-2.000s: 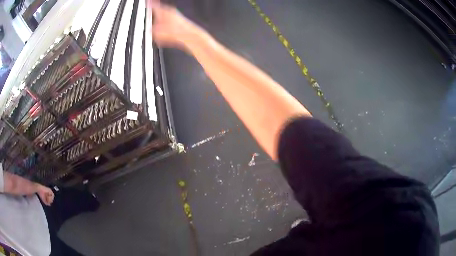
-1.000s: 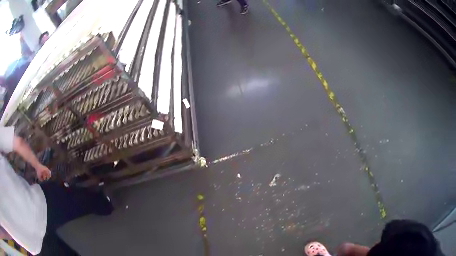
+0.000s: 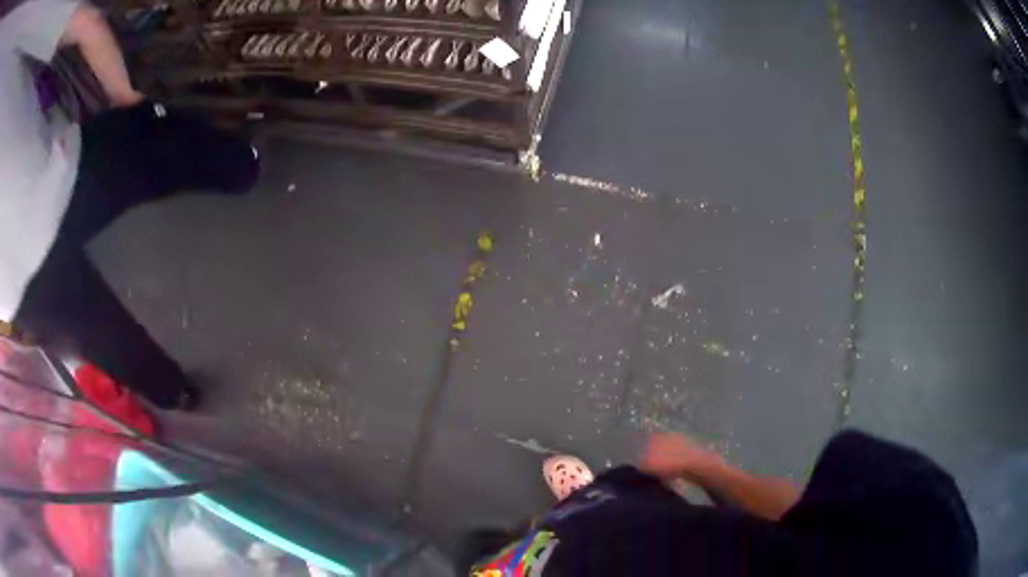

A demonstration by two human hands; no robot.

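My right hand is small and blurred at the lower middle, close to my dark clothing, with the forearm coming from a dark sleeve at the right. Its fingers are not clear, and I see no object in it. My left hand is not in view. The metal rack stands at the top, beyond my hand's reach, with its lower tiers showing. Rows of pinched cloth ends sit between its rails. A white label hangs at its right end.
A person in a light shirt and dark trousers is at the left. A bin with clear sheeting and a teal edge is at the lower left, with red plastic. Worn yellow lines mark the floor. A pink shoe shows below.
My right arm, first stretched towards the rack, is now drawn back near my body. The view has shifted down, so the rack sits higher and the bin shows at lower left.
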